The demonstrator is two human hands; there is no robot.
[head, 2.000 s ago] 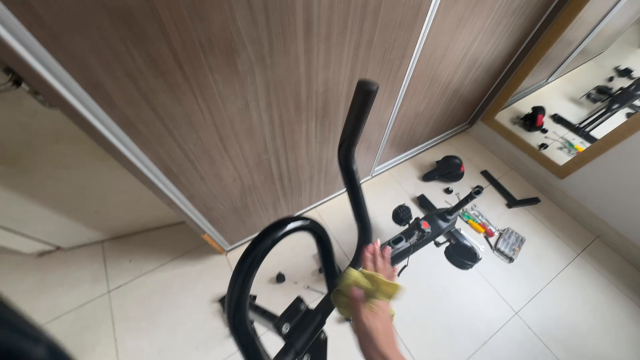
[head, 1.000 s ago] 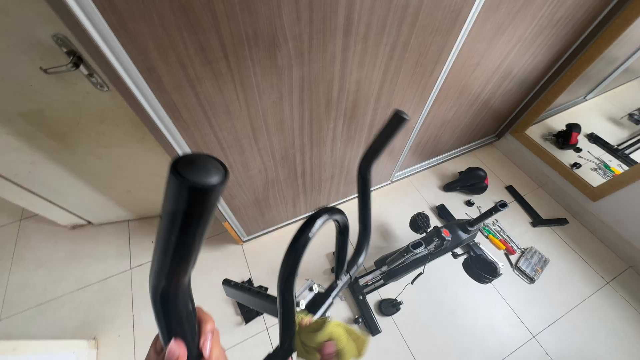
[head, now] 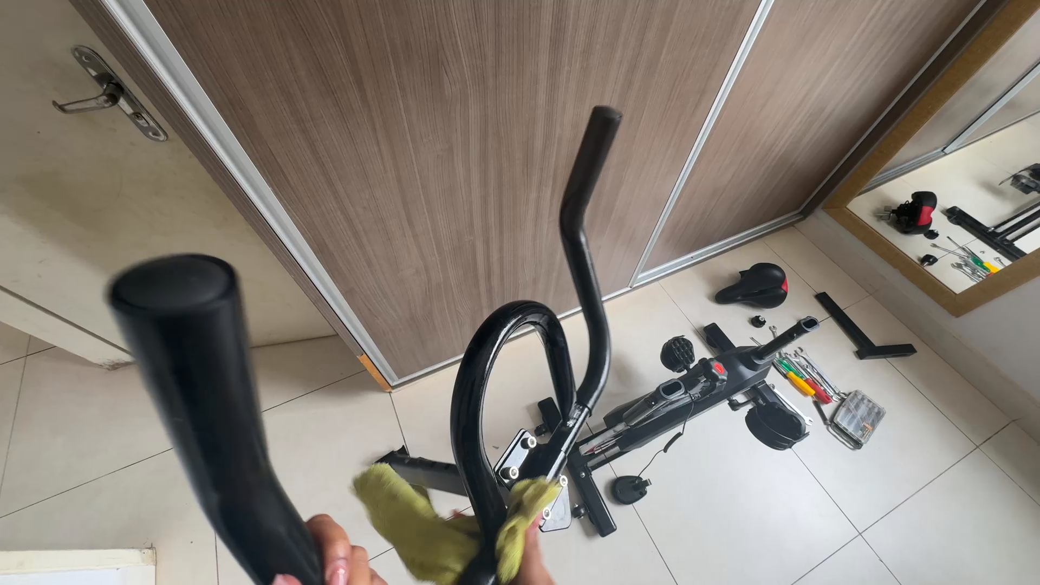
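A black metal handlebar assembly (head: 591, 325) with a looped centre bar (head: 467, 390) and bolted plates fills the lower middle of the head view. Its near arm (head: 211, 406) rises large at the left, and my left hand (head: 337, 552) is closed around the lower part of it. My right hand (head: 532, 556), mostly hidden at the bottom edge, presses a yellow-green cloth (head: 431, 520) around the base of the loop. Beyond lies the black exercise bike frame (head: 674, 406), with pedals (head: 776, 424) on it, on the tiled floor.
Past the frame are a bike saddle (head: 754, 286), an L-shaped black bar (head: 861, 333), hand tools (head: 800, 382) and a clear parts box (head: 857, 418). A wood-grain sliding door (head: 455, 162) runs behind. A framed mirror (head: 902, 268) leans at right; a door handle (head: 106, 97) is upper left.
My left hand, unseen two seconds ago, has come into view on the near arm. The cloth has moved from the joint below the far arm to the base of the loop.
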